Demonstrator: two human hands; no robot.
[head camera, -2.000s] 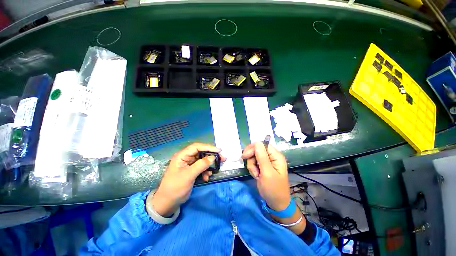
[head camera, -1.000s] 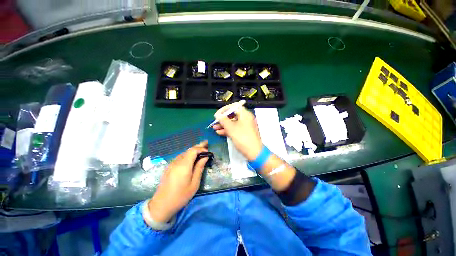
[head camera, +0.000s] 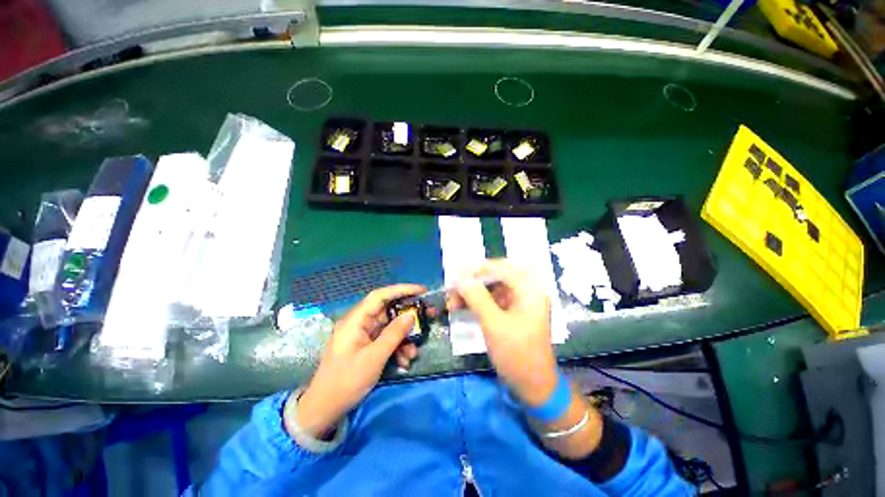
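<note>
My left hand (head camera: 354, 361) holds a small black device unit (head camera: 409, 316) with a yellow part showing, just over the front edge of the bench. My right hand (head camera: 509, 325), a little blurred, holds tweezers (head camera: 439, 292) with the tip pointing left, at the unit's upper right side. Whether the tip touches the unit or carries a piece cannot be told. A blue sheet (head camera: 417, 267) with rows of small dark pieces (head camera: 340, 281) lies beyond my left hand. A black compartment tray (head camera: 388, 206) holds similar units; one front pocket (head camera: 391, 182) is empty.
Two white strips (head camera: 461, 238) lie under and beyond my right hand. White scraps (head camera: 582, 270) lie beside a black box (head camera: 694, 254) holding white paper. A yellow tray (head camera: 825, 267) with black parts is far right. Bagged white sheets (head camera: 241, 214) and a blue pack (head camera: 114, 233) are left.
My right hand has moved from above the dark grid sheet back toward the unit, its tweezers now beside it. My left hand has turned the unit so its yellow part shows. The view has shifted slightly.
</note>
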